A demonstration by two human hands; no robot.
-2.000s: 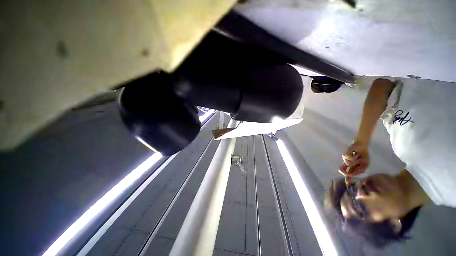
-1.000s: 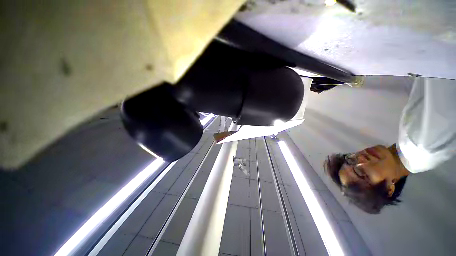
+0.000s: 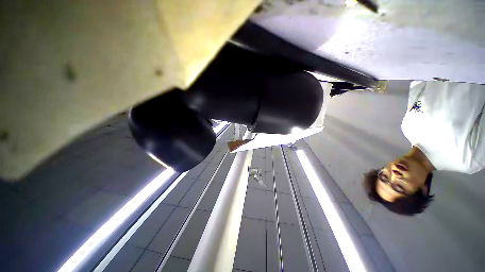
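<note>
Neither my left hand nor my right hand is in the picture. The view lies turned, facing ceiling lights. Nearest the camera is a pale yellowish surface (image 3: 106,69) with a few dark spots, filling the upper left; I cannot tell what it is. Beside it are dark rounded cylindrical parts, one at the centre (image 3: 290,102) and one lower left (image 3: 171,130). A whitish bench-like surface (image 3: 415,42) spans the upper right, with a dark bar along its edge.
A person in a white shirt (image 3: 446,125) shows at the right, tilted in the picture. Long bright ceiling lights (image 3: 329,207) run downward. A white sheet-like piece (image 3: 279,139) with a brown corner shows below the dark cylinder. Small dark strands are near the bench edge.
The person at the right has shifted and turned; the raised hand seen two seconds ago no longer shows. The camera view tilted slightly at first, then held still.
</note>
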